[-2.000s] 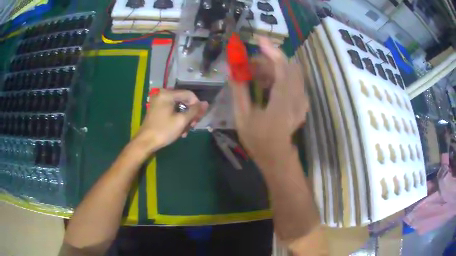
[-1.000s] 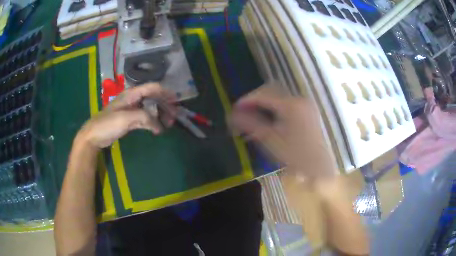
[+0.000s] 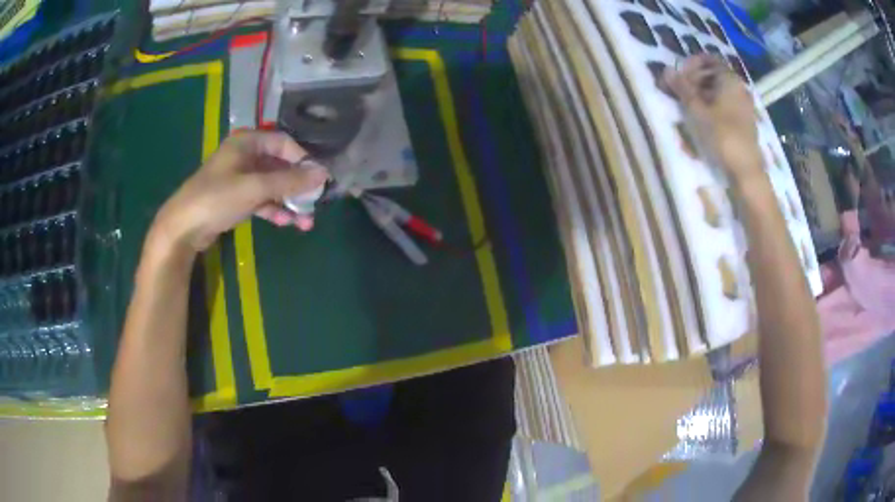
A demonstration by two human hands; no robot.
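My left hand [image 3: 250, 186] is in front of the press, its fingertips closed on a small housing with a pale, shiny round face [image 3: 306, 199]. My right hand [image 3: 714, 98] is over the top foam tray [image 3: 710, 284] on the right, fingers bent down at a cutout beside the dark units. A dark unit [image 3: 670, 83] lies partly under its fingertips; whether they grip it is hard to tell. The nippers [image 3: 400, 227], grey and red, lie on the green mat. The press fixture [image 3: 378, 147] stands at the top middle with its dark nest [image 3: 326, 116].
A clear blister tray [image 3: 39, 196] with rows of black parts lies at the left. More foam trays [image 3: 211, 18] stand behind the press. A thin red wire [image 3: 265, 74] runs beside the press base. Yellow tape [image 3: 393, 368] marks the mat. Pink cloth [image 3: 862, 304] is at the far right.
My right hand left the press's red lever, moved right and is now over the foam tray. My left hand still holds the small housing. The view has shifted right.
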